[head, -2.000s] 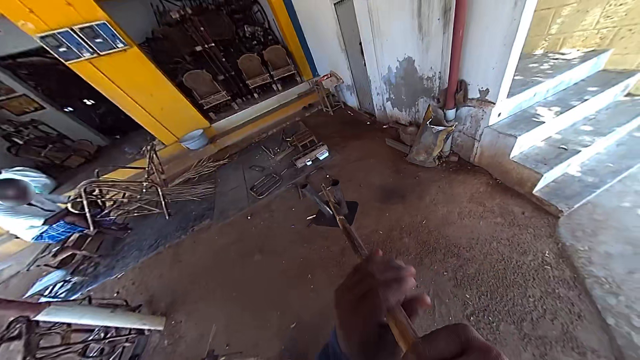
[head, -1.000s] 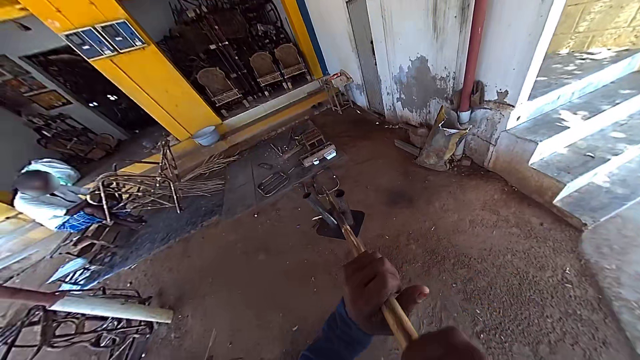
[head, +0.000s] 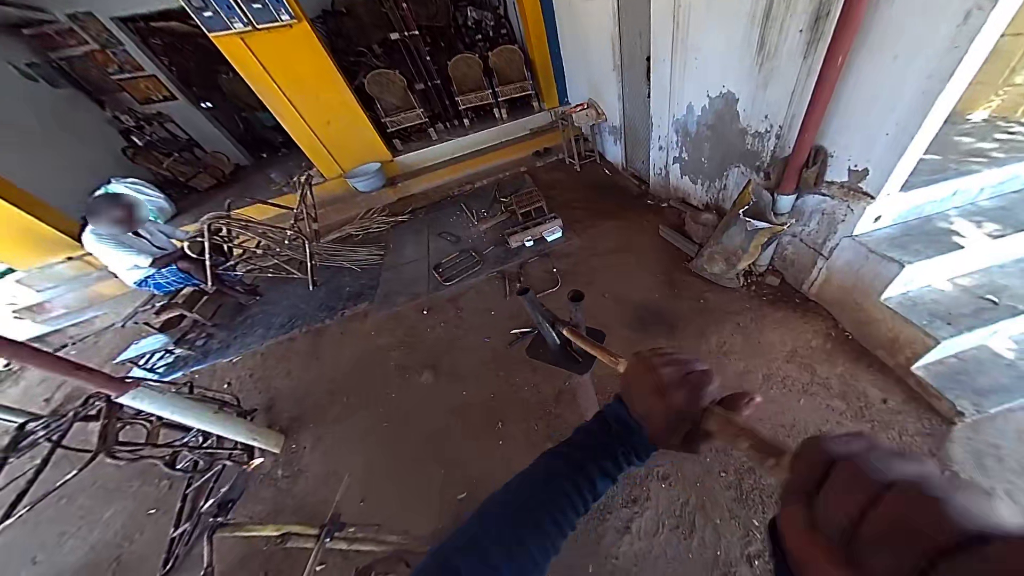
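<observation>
My left hand (head: 668, 396), in a dark blue sleeve, grips a long cane pole (head: 596, 348) around its middle. Nearer the camera, at the lower right, my right hand (head: 888, 504) is closed around the same pole and looks blurred. The pole slants away to a metal stand (head: 560, 352) with a dark flat base plate and upright tubes, on the dirt ground. Its far end lies at the stand's tubes; whether it sits inside one cannot be told.
A person (head: 148, 240) sits at left beside a cane frame (head: 260, 240). Bent canes (head: 120, 432) lie under a red and white post (head: 204, 416). Beyond the stand are a small wooden rack (head: 528, 204) and a wire frame (head: 458, 267). A torn sack (head: 740, 240) and steps (head: 960, 272) stand right.
My left hand now shows more of its forearm, and both hands appear farther right in the view. The grip of both on the pole continues. The view has shifted somewhat.
</observation>
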